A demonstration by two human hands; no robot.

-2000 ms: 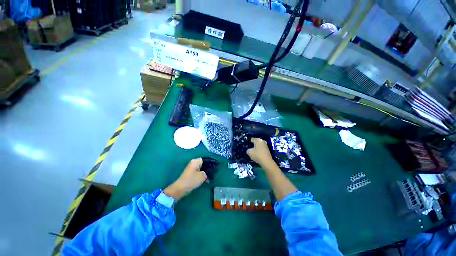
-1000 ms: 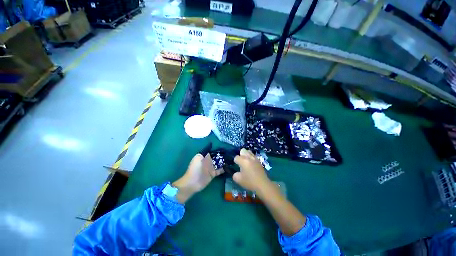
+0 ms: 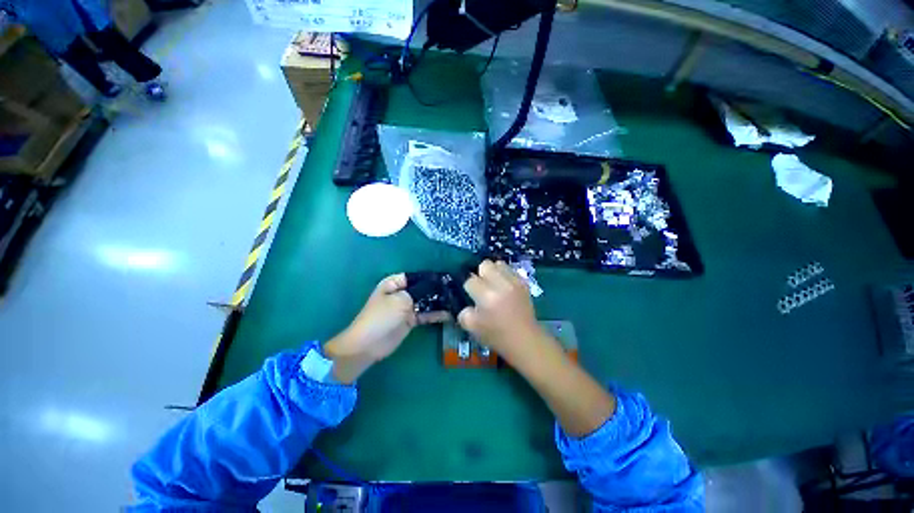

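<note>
The jig (image 3: 469, 351), grey on top with an orange lower edge, lies on the green bench. My right hand and wrist cover its middle; a few silver pieces show in its left seats. My left hand (image 3: 383, 319) is half open, palm up, left of and above the jig, with small dark-and-silver pieces on its black-covered fingers. My right hand (image 3: 501, 301) is closed in beside it, fingertips at the left fingers; what it pinches is hidden. Loose silver-white pieces (image 3: 528, 279) lie partly behind my right hand.
The divided black tray (image 3: 586, 215) holds small pieces, with a dark screwdriver (image 3: 561, 170) across its top. Left of it are a bag of screws (image 3: 446, 200), a white disc (image 3: 380, 209) and a black bar (image 3: 358, 135). Silver rows (image 3: 806, 293) lie right. A person's legs (image 3: 115, 55) show far left.
My right hand has moved from the tray's left side to my left hand, which has turned palm up. The view has tilted down, and a person has come into view at the top left.
</note>
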